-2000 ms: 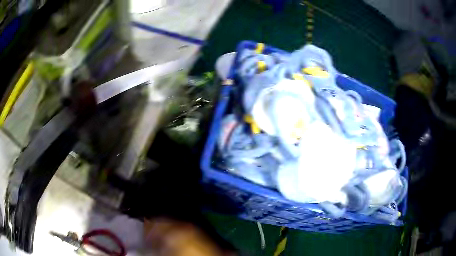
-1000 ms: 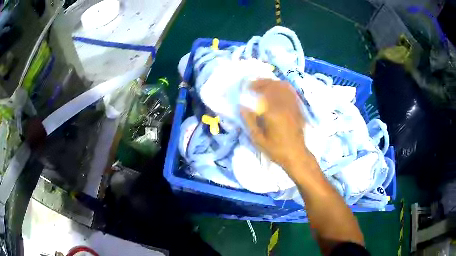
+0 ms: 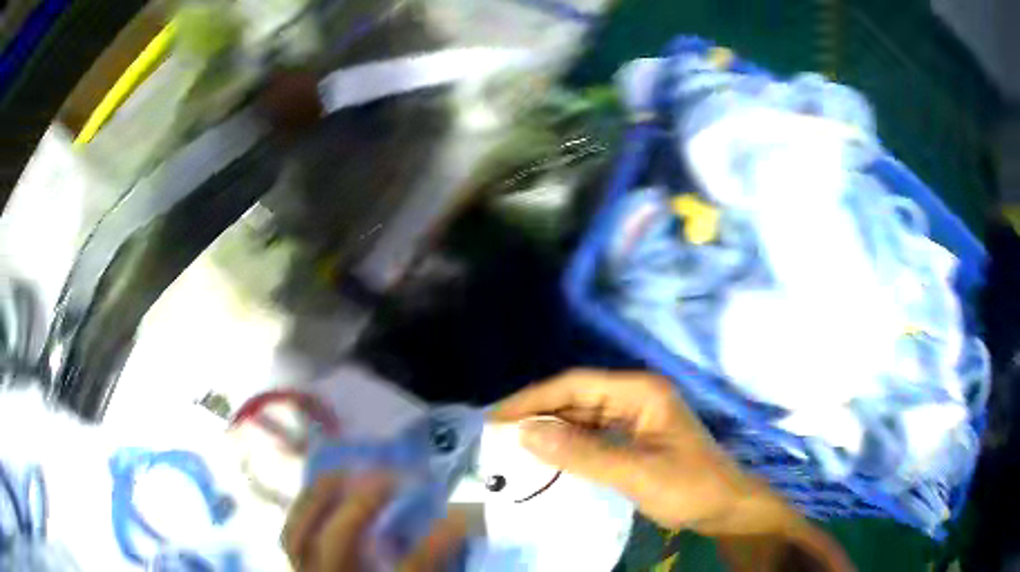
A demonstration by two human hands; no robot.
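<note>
A fabric article with a round white panel (image 3: 593,516) and light-blue parts (image 3: 380,460) is near the bottom centre. The panel bears a black dot and a dark red curved line. My right hand (image 3: 643,447) pinches the panel's upper edge between thumb and fingers. My left hand (image 3: 364,525), blurred and partly cut off by the bottom edge, holds the bunched light-blue part. Whether both parts are one piece is hard to tell. Scissors with a red handle loop (image 3: 280,408) lie just beyond my left hand, blurred.
A blue lattice basket (image 3: 638,346), heaped with blue and white pieces with yellow bits, stands on the green floor at right. More light-blue looped pieces (image 3: 162,492) lie at lower left. A white-grey tape (image 3: 425,76) runs across the blurred machine area at upper left.
My right hand has moved from the pile in the basket to the bottom centre and now holds the white panel. My left hand has come into view. The view has shifted left, so the basket appears farther right.
</note>
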